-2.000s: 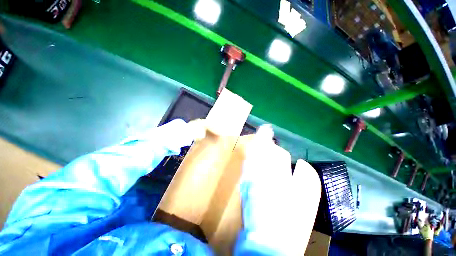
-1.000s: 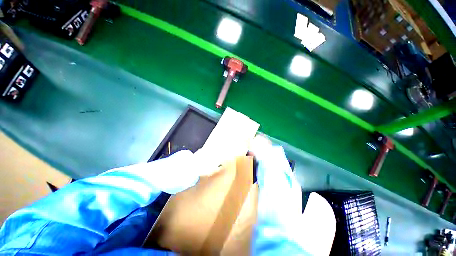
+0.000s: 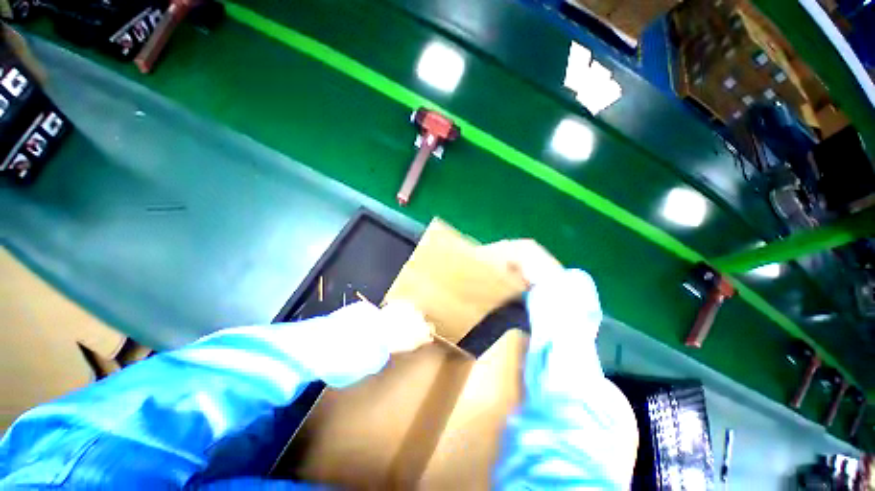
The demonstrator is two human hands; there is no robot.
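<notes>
An open retail carton (image 3: 384, 412), tan inside, stands in front of me. A flap stands up at its far end. My left hand (image 3: 398, 331), overexposed, holds the carton's left far corner. My right hand (image 3: 523, 264) grips the top of the far flap at its right side; its fingers are partly blurred. The shallow black small-parts tray (image 3: 369, 254) lies behind the carton, with a few thin gold-coloured sticks in it beside my left hand. The carton covers part of the tray.
A stack of blister trays (image 3: 676, 432) is on the right. Red-brown hammer-shaped tools (image 3: 418, 163) lie spaced along the green line. Black printed cartons (image 3: 34, 125) stand at far left. A brown shipping carton (image 3: 58, 336) is at lower left. White slips (image 3: 590, 79) lie beyond the line.
My right hand has moved up and over the far flap, and the flap's tan face now shows more. A dark opening shows beside it. The right end of the carton is now covered by my sleeve.
</notes>
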